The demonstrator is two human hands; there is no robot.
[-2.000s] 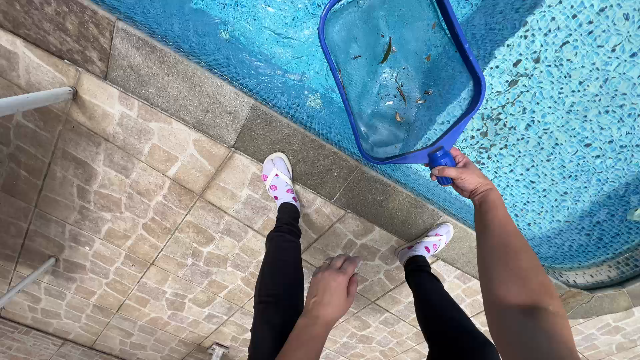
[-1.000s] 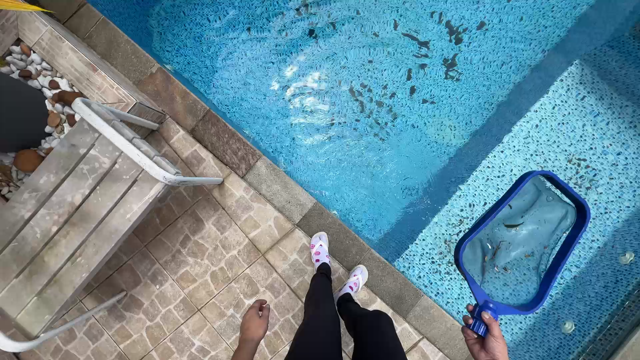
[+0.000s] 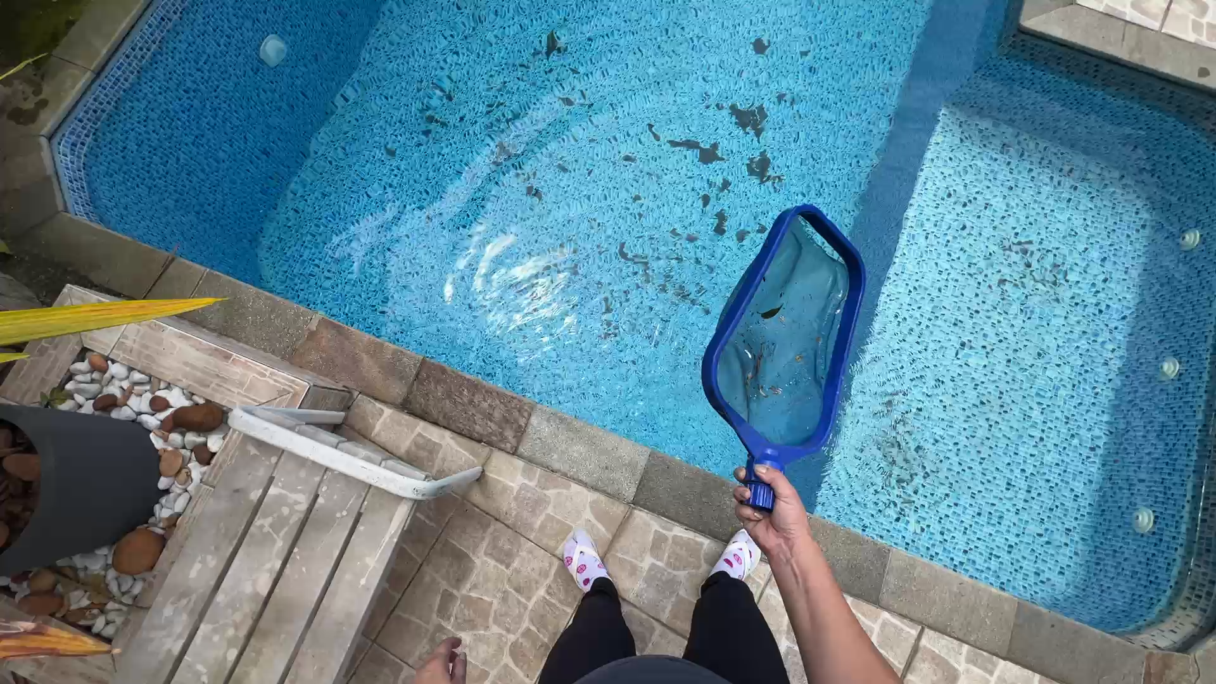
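My right hand grips the short blue handle socket of a pool skimmer net, which is held out over the water. Its blue frame surrounds a pale mesh with a green leaf and bits of debris lying in it. No pole shows on the socket. My left hand hangs low at the bottom edge, partly cut off, over the tiled deck, touching nothing that shows. Dark leaves and specks are seen in the pool, beyond the net.
My feet in spotted socks and flip-flops stand beside the stone coping. At left are a slatted wooden lounger with white metal arms, a dark planter, and white and brown pebbles. A shallow pool ledge lies at right.
The view has shifted strongly, now showing the planter and more pool. My right hand still holds the net, now turned more narrowly to the view. My left hand is lower in view.
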